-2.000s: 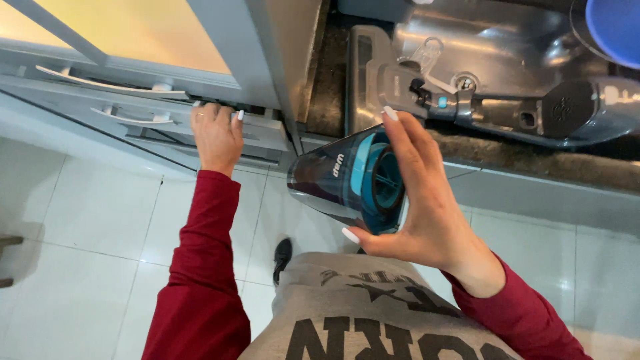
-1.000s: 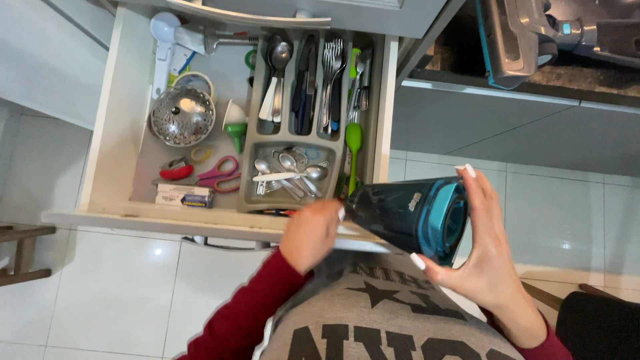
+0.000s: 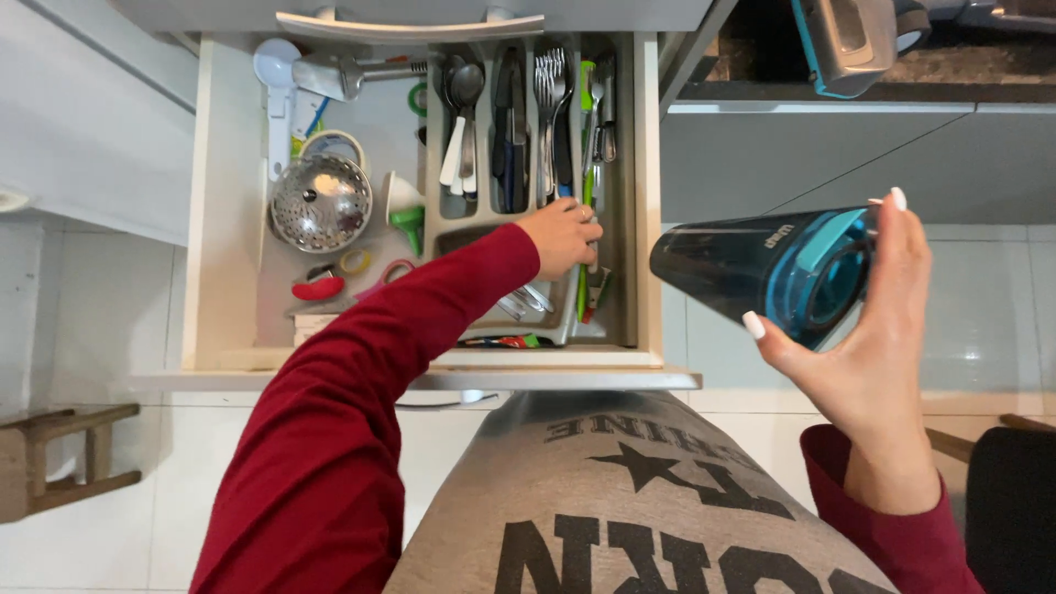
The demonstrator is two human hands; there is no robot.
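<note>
My right hand [image 3: 874, 330] grips a dark translucent vacuum cleaner dust container [image 3: 742, 264] with a teal rim, tilted, to the right of the open drawer. My left hand [image 3: 565, 235] reaches into the drawer, fingers bent down over the right side of the grey cutlery tray [image 3: 472, 221], at a long green-handled utensil [image 3: 587, 186]. Whether its fingers have closed on anything is hidden. Just beyond that hand are forks [image 3: 548, 115], knives [image 3: 510, 132] and spoons [image 3: 467, 99] in their compartments. Small spoons [image 3: 528, 301] lie partly under my left wrist.
Left in the drawer [image 3: 223, 206] are a perforated metal strainer [image 3: 322, 202], a white-and-green funnel [image 3: 406, 214], a roll of tape and a red-handled tool [image 3: 318, 287]. A vacuum cleaner head [image 3: 850, 41] rests on the counter at upper right. A wooden stool [image 3: 82, 454] stands at lower left.
The drawer, closed or nearly so two seconds ago, is open. My left hand has moved from the drawer front into the cutlery tray. My right hand still holds the dust container, now farther right of the drawer.
</note>
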